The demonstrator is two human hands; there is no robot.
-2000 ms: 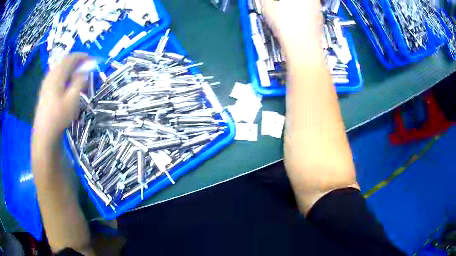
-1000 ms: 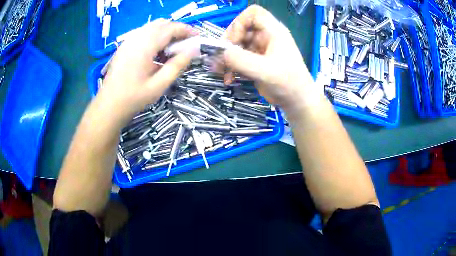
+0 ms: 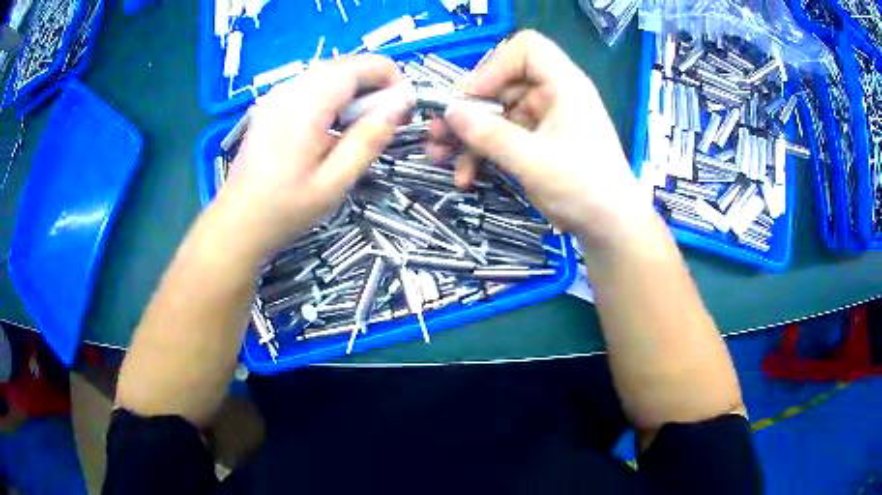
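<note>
My left hand (image 3: 319, 145) and my right hand (image 3: 532, 126) meet above the centre tray (image 3: 406, 340). Between their fingertips is a small silver metal tube (image 3: 432, 98), held roughly level. A whitish piece shows at my left fingers; blur and the fingers hide how the parts fit together. Under the hands, the tray holds a pile of assembled cylinders (image 3: 416, 232), silver barrels with thin rods sticking out.
A blue tray of white inserts (image 3: 387, 32) lies beyond the centre tray. Short metal tubes (image 3: 720, 145) fill the right-hand tray, with a clear plastic bag (image 3: 740, 29) above. A smooth blue tray (image 3: 73, 218) tilts at the left. Trays of thin parts stand at both far sides.
My hands came together from separate trays, left from near the inserts, right from the tubes. Since one second ago they remain together over the centre tray; the view has shifted slightly.
</note>
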